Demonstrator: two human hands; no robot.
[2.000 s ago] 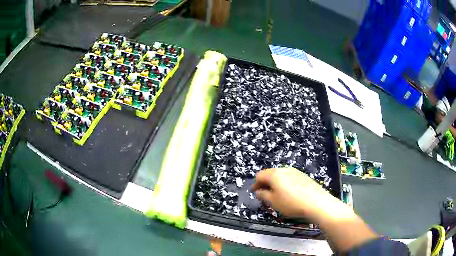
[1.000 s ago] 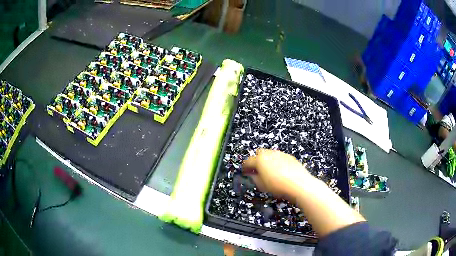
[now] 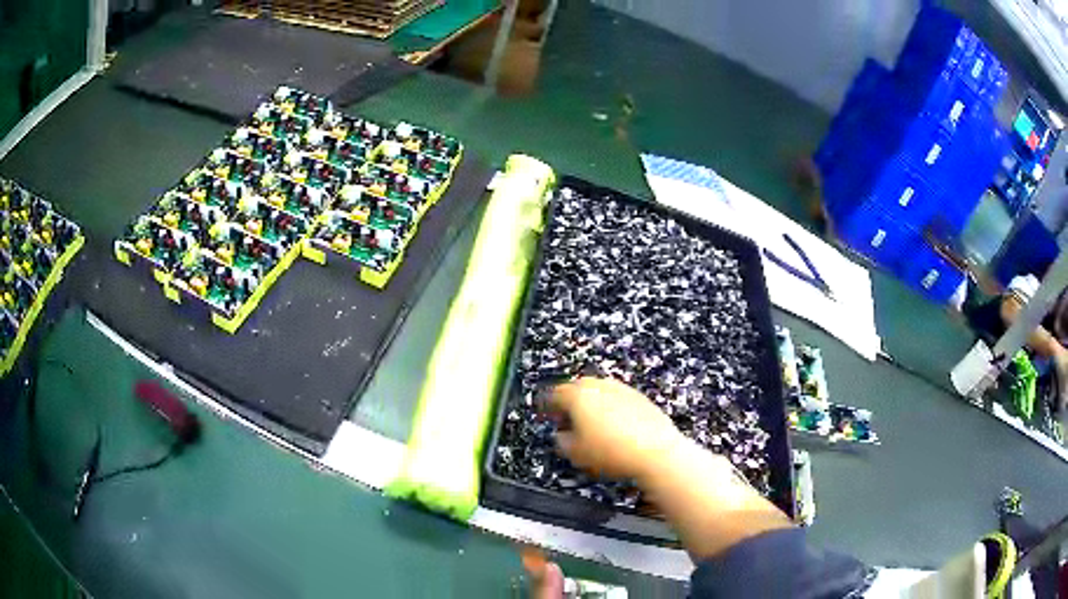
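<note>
A black parts tray [image 3: 632, 516] holds a loose heap of small black-and-silver parts [image 3: 656, 304]. My right hand [image 3: 603, 427] is in the tray's near left part, fingers bent down onto the parts; its fingertips are blurred, so I cannot tell whether it holds one. My left hand [image 3: 541, 576] shows only as a fingertip at the bottom edge, beside a small silver-edged unit [image 3: 594, 589] that is mostly cut off. Whether it grips the unit is not clear.
A yellow-green bundle [image 3: 469, 351] lies along the tray's left side. Taped units [image 3: 293, 187] stand in rows on a black mat [image 3: 281, 374]. Untaped units [image 3: 808, 386] sit right of the tray. Blue-handled cutters [image 3: 799, 267] lie on white paper. A person's arm shows far right.
My right hand has stayed in the tray and shifted slightly left. The fingertip and silver-edged unit at the bottom edge now show more. The view has shifted a little.
</note>
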